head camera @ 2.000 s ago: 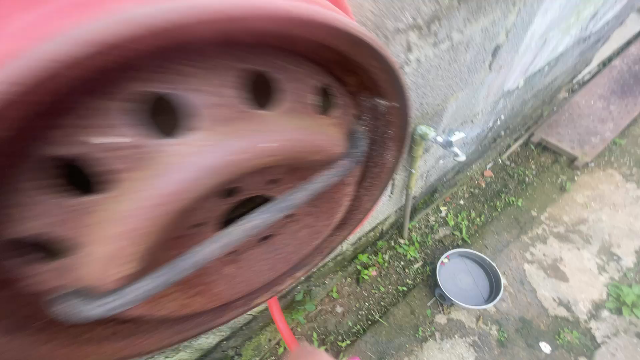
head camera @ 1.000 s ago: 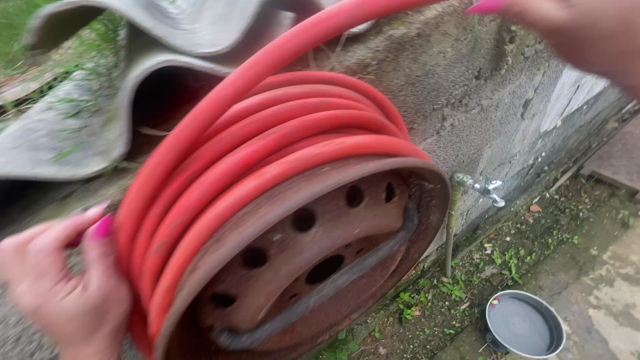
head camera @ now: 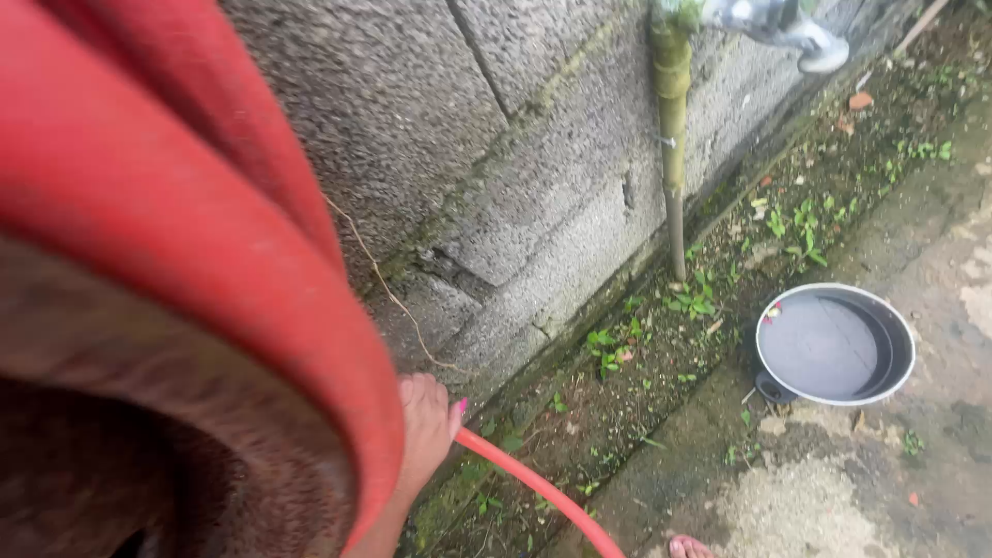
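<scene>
A red hose [head camera: 256, 256] lies in thick coils around a rusty steel wheel rim [head camera: 256, 442], very near the camera and filling the left side. Low beside the rim, what looks like my left hand [head camera: 430, 426] is closed on the hose's free run [head camera: 542, 484], its pink thumbnail showing. From there the hose curves down to the bottom edge. The coil hides part of this hand and its forearm. My right hand is out of view.
A metal tap [head camera: 783, 31] on a mossy pipe [head camera: 673, 139] stands by the concrete block wall [head camera: 566, 209]. A round dark pan [head camera: 903, 356] holding liquid rests on the ground. Weeds line the wall's foot, and a foot [head camera: 690, 547] shows below.
One second ago both hands were in view, the right raising the hose at the upper right; now only one shows, low beside the rim. The view has moved much closer to the coil.
</scene>
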